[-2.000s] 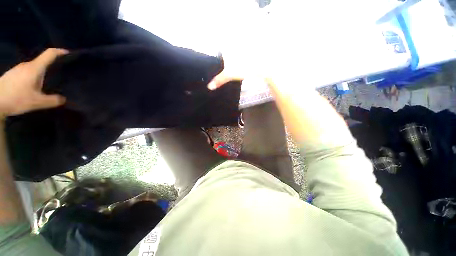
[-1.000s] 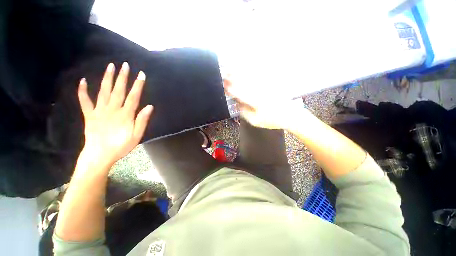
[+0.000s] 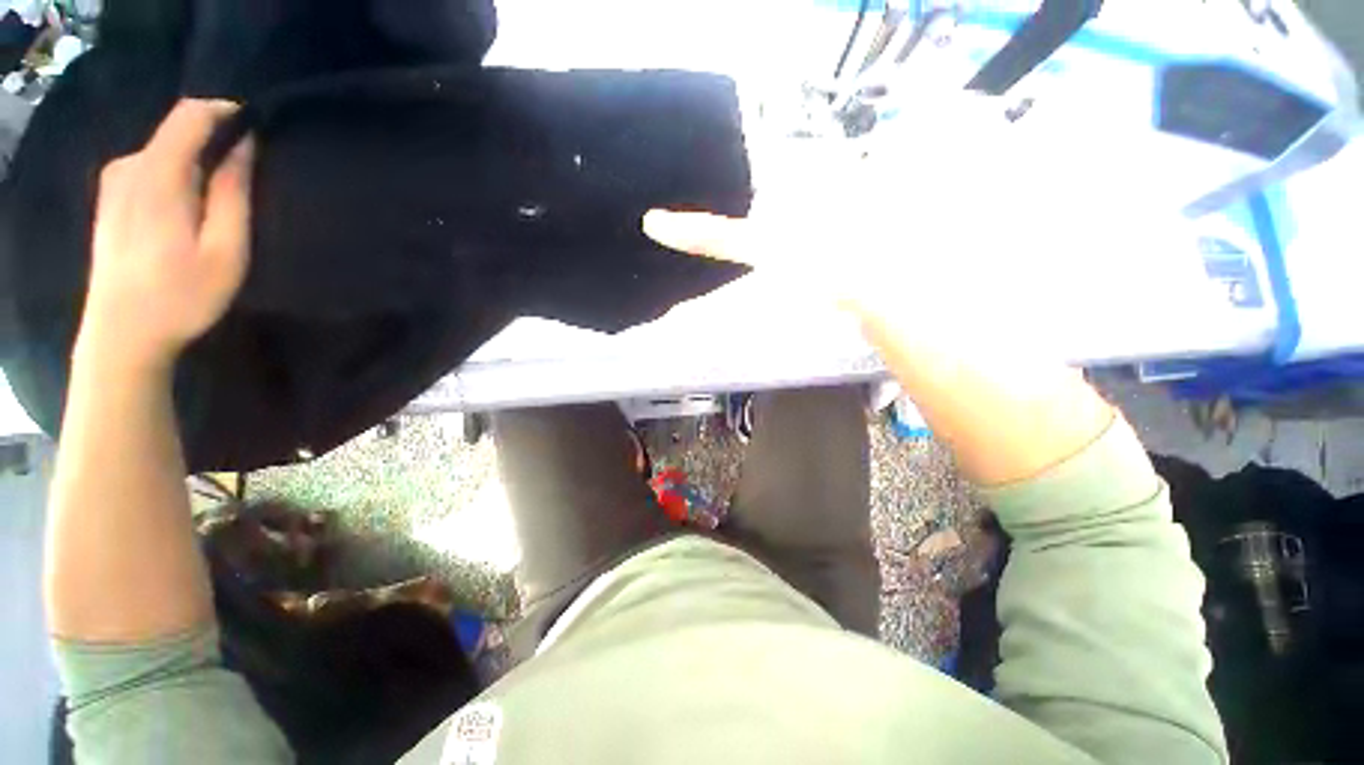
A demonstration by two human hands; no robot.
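A black sleeve end (image 3: 509, 194) lies flat on the white table, its edge pointing right. The black garment body (image 3: 344, 366) spreads to the left and hangs over the front edge. My left hand (image 3: 180, 232) grips the cloth at the left, fingers curled over a fold. My right hand (image 3: 778, 262) is at the sleeve's right end, one finger on top of the cloth; the rest of it is washed out by glare, so its grip is unclear.
The sewing machine's metal foot parts (image 3: 856, 112) stand behind the sleeve, with its white head at the upper right. A control panel (image 3: 1230, 277) with blue tape is at the right table edge. Dark garments with plaid (image 3: 1272, 575) lie at lower right, another pile (image 3: 337, 643) lower left.
My left hand has gone from lying flat and spread on the cloth to gripping it farther left. The sleeve lies farther from the table's front edge. The view has shifted, showing the machine parts.
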